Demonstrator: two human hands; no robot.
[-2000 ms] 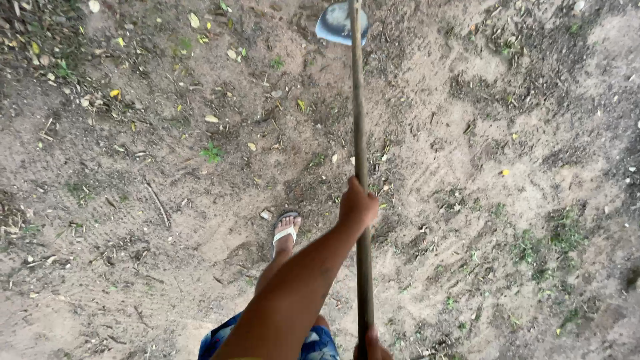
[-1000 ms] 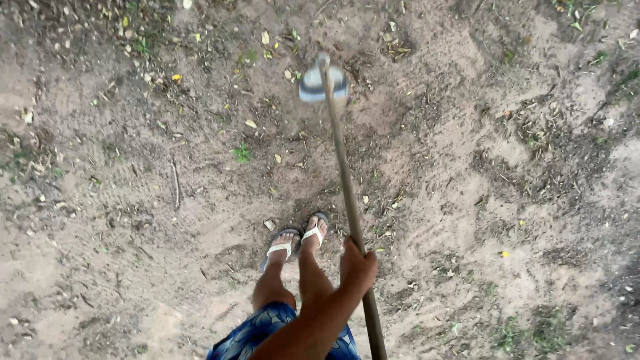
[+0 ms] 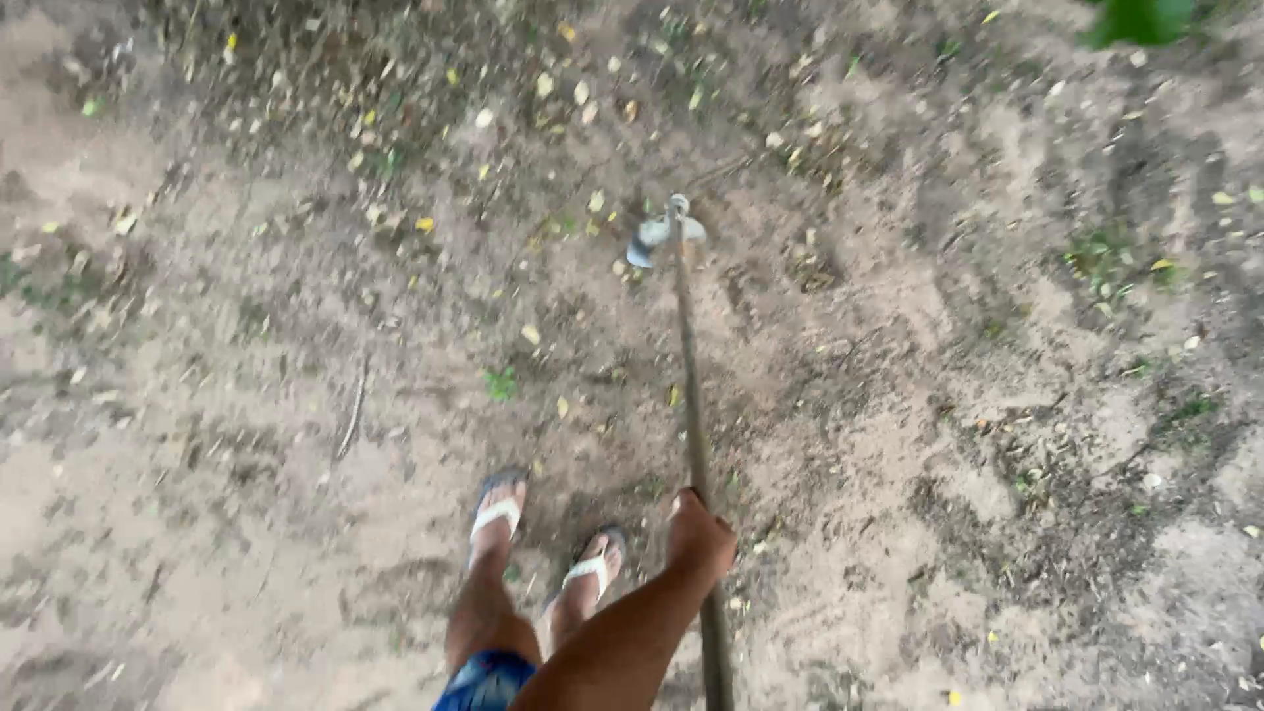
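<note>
My left hand (image 3: 701,538) is closed around the long wooden handle (image 3: 694,425) of a hoe, below the middle of the view. The handle runs from the bottom edge up to the metal hoe blade (image 3: 652,237), which is at the ground among fallen leaves. The blade is blurred, grey-white with a bluish lower left edge, so whether it touches the soil I cannot tell. My right hand is out of view; the handle's lower end is cut off by the bottom edge.
My feet in white-strapped sandals (image 3: 497,513) stand left of the handle. Around them is bare soil with scattered leaves, a thin stick (image 3: 354,407), a small green weed (image 3: 501,383) and grass tufts (image 3: 1101,259). A blurred green leaf (image 3: 1141,20) shows at the top right.
Two seconds ago my right hand showed on the handle at the bottom edge; it is now out of view. The blade has moved relative to the ground, and my feet have shifted.
</note>
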